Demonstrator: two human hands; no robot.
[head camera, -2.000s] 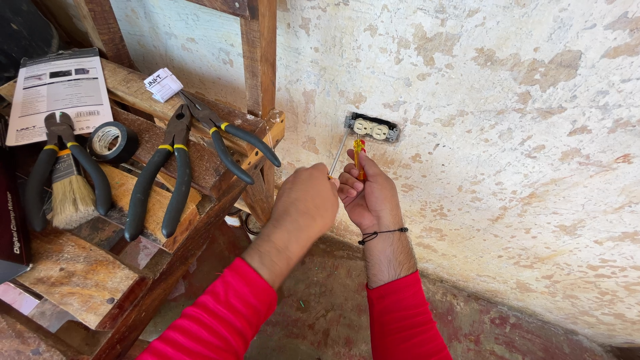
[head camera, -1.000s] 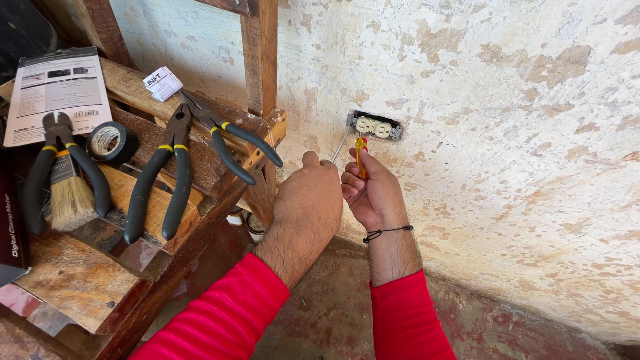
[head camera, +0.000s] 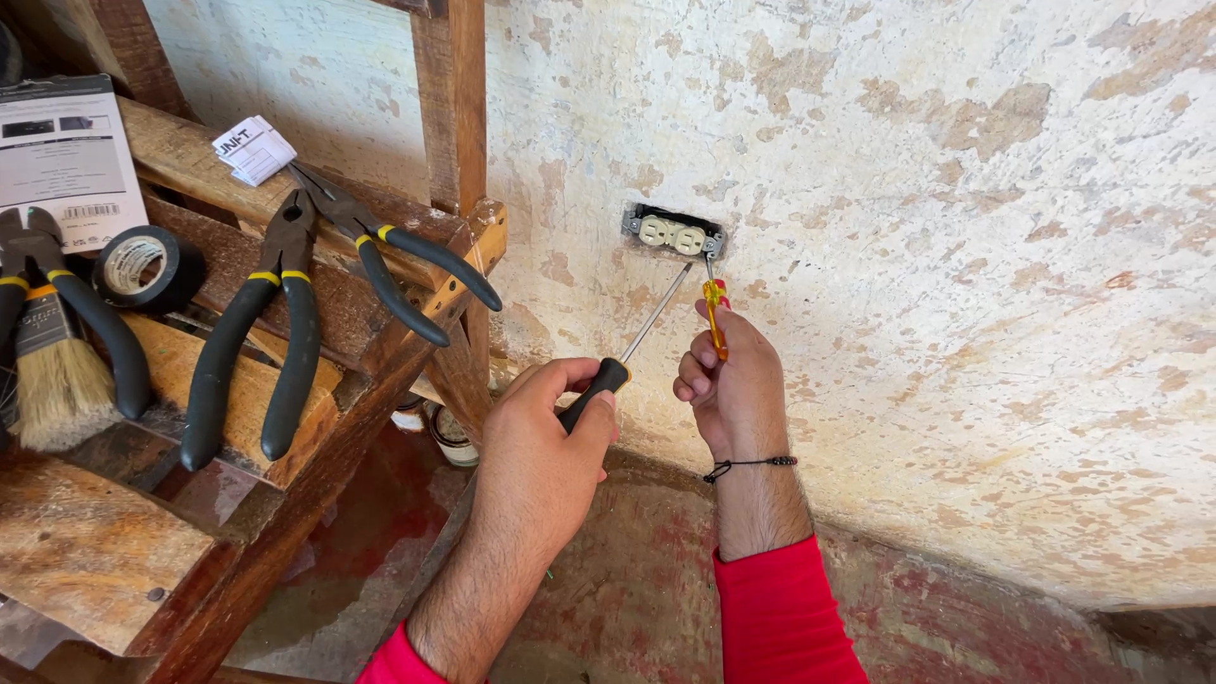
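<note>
A cream duplex electrical outlet sits in a dark recessed box in the wall, without a cover plate. My left hand grips a long screwdriver by its black handle; its shaft points up and right, the tip just below the outlet. My right hand holds a small screwdriver with a yellow and red handle upright between thumb and fingers. Its tip is at the screw on the outlet's right end; whether it is seated in the slot cannot be told.
On the wooden rack at left lie lineman's pliers, long-nose pliers, diagonal cutters, a paintbrush, black tape, a folded paper and a printed package. Cans stand below. The peeling wall rises ahead.
My left hand has turned and moved lower, so the black handle now shows. My right hand stays below the outlet's right end with the small screwdriver.
</note>
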